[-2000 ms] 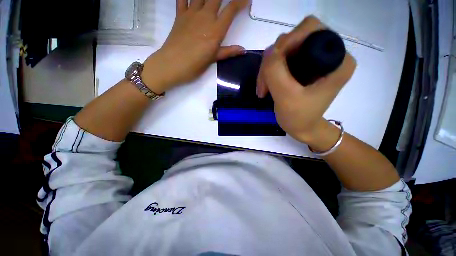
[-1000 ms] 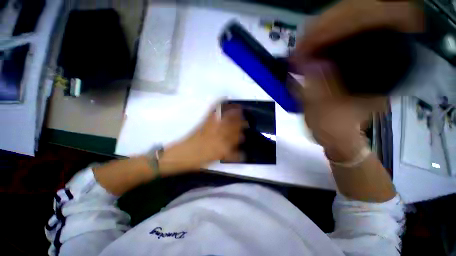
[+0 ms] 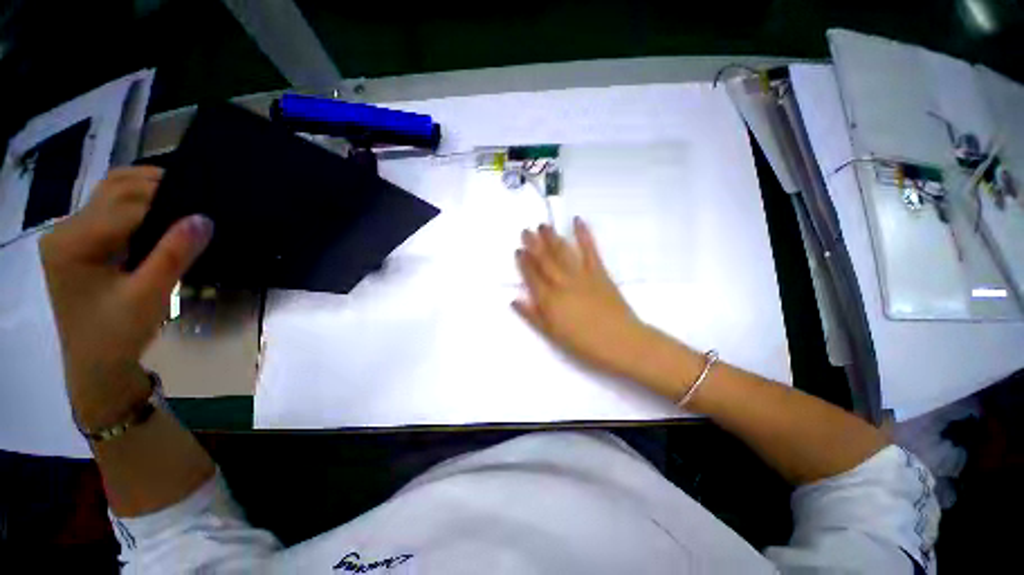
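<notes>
My left hand [image 3: 118, 253] grips dark panels [image 3: 270, 208] at the left, raised and tilted; more than one black sheet edge shows, how many is unclear. My right hand [image 3: 573, 292] has its fingers spread on a pale base [image 3: 629, 213] and holds nothing. The base is faint against the white sheet. A green circuit board [image 3: 533, 152] with wires and a round silver speaker [image 3: 514, 179] sit at its upper left. The blue cleaning roller [image 3: 354, 118] lies behind the panels, its handle mostly hidden.
At the right, waiting bases [image 3: 921, 281] with wired boards lie on white carrier sheets [image 3: 932, 371]. At the far left a finished unit [image 3: 56, 174] lies on a board. A white sheet [image 3: 393, 371] covers the bench before me, with a dark green edge [image 3: 213, 413] at left.
My right hand has let go of the roller, which now lies at the back left. My left hand has moved left and lifted dark panels. The view has shifted, showing the base and its circuit board.
</notes>
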